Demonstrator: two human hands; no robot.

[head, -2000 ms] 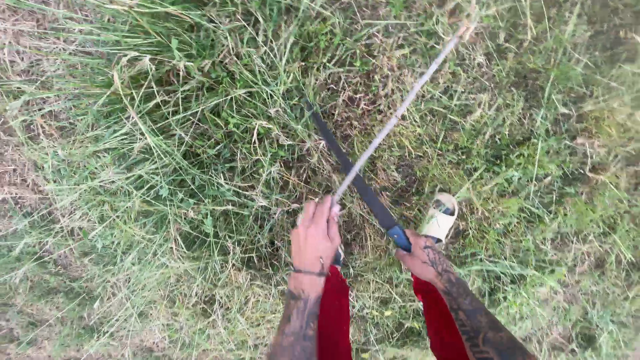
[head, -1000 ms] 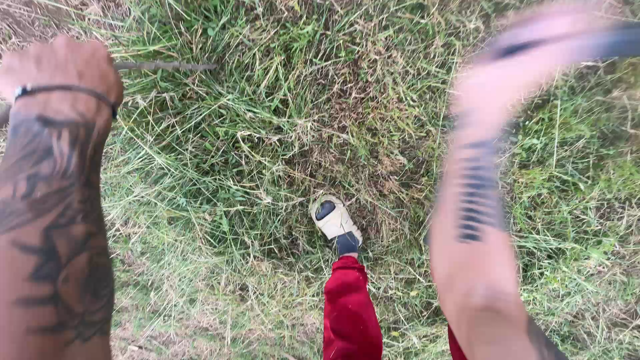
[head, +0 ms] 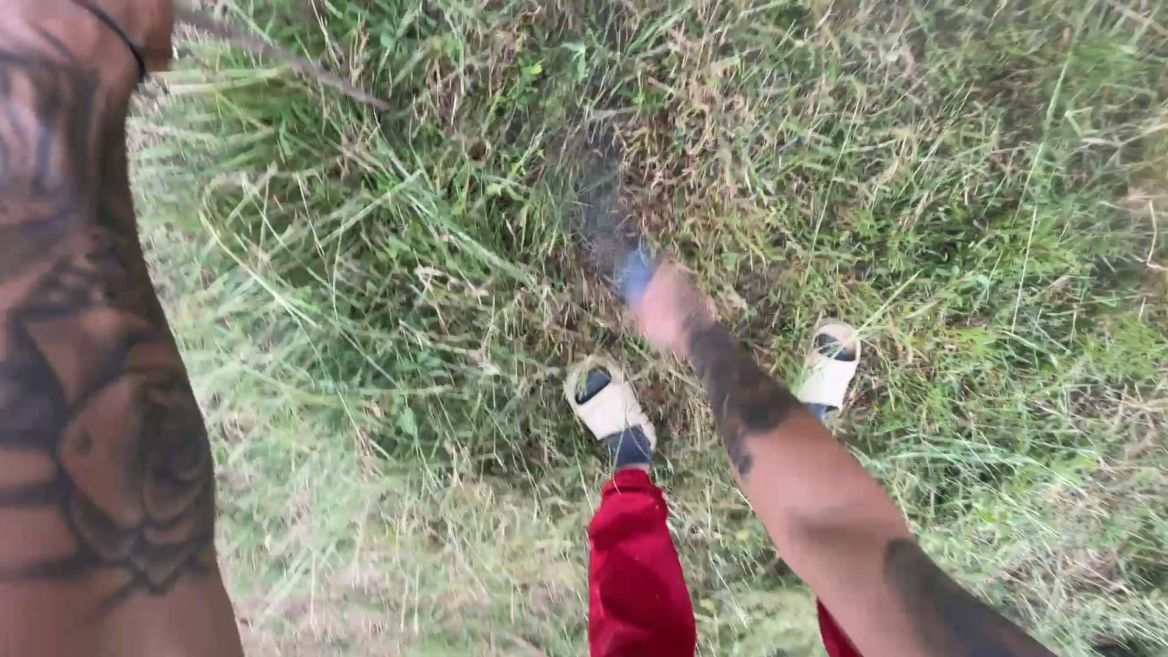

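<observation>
My right hand (head: 673, 306), blurred by motion, is closed round the blue handle of a machete (head: 637, 274) near the middle of the view. The dark blade is a faint smear reaching up from the handle into the grass. At the top left corner, cut off by the frame edge, is my left hand (head: 137, 32) with a thin dark band at the wrist. A wooden stick (head: 301, 66) runs from beside it down to the right over tall green grass (head: 365, 237). The fingers round the stick are out of sight, though the hand looks closed on it.
My feet in cream slides (head: 607, 401) with dark socks stand on the grass just below the machete handle, the other slide (head: 830, 365) to the right. Red trouser legs (head: 639, 566) come up from the bottom. Dry, flattened stalks (head: 693, 164) lie among green blades.
The machete has swung from the upper right down to the grass near my feet. Two seconds ago both hands were close together, stick and blade crossed; my left hand has since moved to the upper left.
</observation>
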